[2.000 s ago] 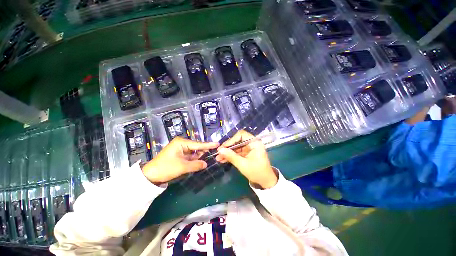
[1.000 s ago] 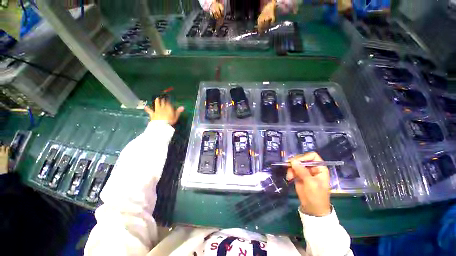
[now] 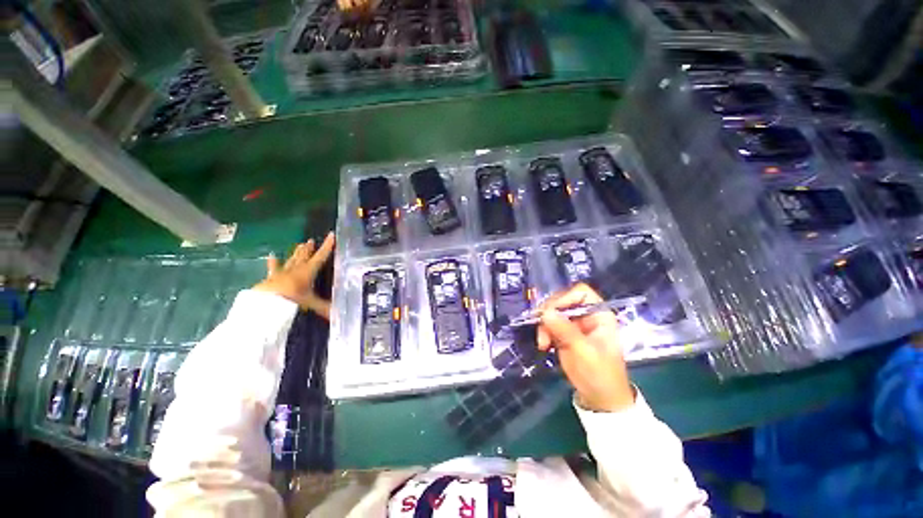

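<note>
A clear working tray (image 3: 405, 386) lies in front of me with two rows of black phone housings (image 3: 451, 306). My right hand (image 3: 585, 342) holds pale metallic tweezers (image 3: 619, 305) like a pen over the lower row. A dark gridded sticker sheet (image 3: 496, 405) lies across the tray's near edge, partly under my right hand. Whether a small piece is at the tweezer tip cannot be told. My left hand (image 3: 301, 275) is spread at the tray's left side, over dark spare sticker sheets (image 3: 304, 379); nothing shows held in it.
A clear left-hand tray (image 3: 172, 278) holds several phones along its near edge. Tall stacked trays (image 3: 698, 253) with phones stand at the right. A metal upright (image 3: 121, 167) rises at the left. Another stacked tray (image 3: 380, 69) and a person's hand are at the back. A blue sleeve shows lower right.
Earlier both hands met over the sheet. My left hand then reached to the far end of the spare sheets, and is now nearer, beside the tray. My right hand stays over the lower row with the tweezers.
</note>
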